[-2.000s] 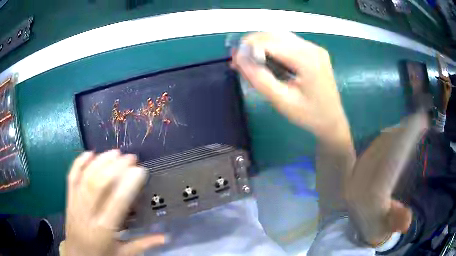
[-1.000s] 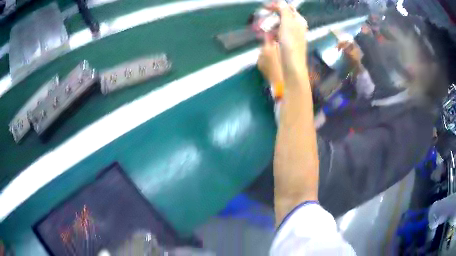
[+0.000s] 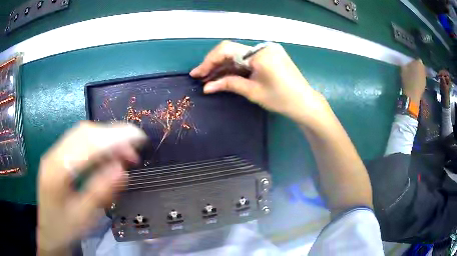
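Observation:
The black tray point(image 3: 230, 132) lies in front of me with a heap of copper coils point(image 3: 173, 112) and thin tails. The grey metal fixture point(image 3: 193, 197) lies along its near edge, ribs towards the tray, with four small metal posts in a row. My right hand point(image 3: 260, 75) has its thumb and a fingertip at the tray's back rim. Slim tweezers point(image 3: 256, 51) with a pale wrap are tucked in that hand. My left hand point(image 3: 87, 175) is blurred, over the tray's near left corner and the fixture's left end; what it holds, if anything, is unclear.
A clear pack with copper rows point(image 3: 9, 117) lies at the left edge. Beyond the white strip point(image 3: 165, 27) are similar metal blocks, one at top left point(image 3: 37, 14) and one at top right point(image 3: 338, 6). Another person's arm point(image 3: 408, 112) with an orange band is at the right.
The view has swung back from the right side to the tray. My right hand has come back from beyond the white strip to the tray's back rim. My left hand is in view again.

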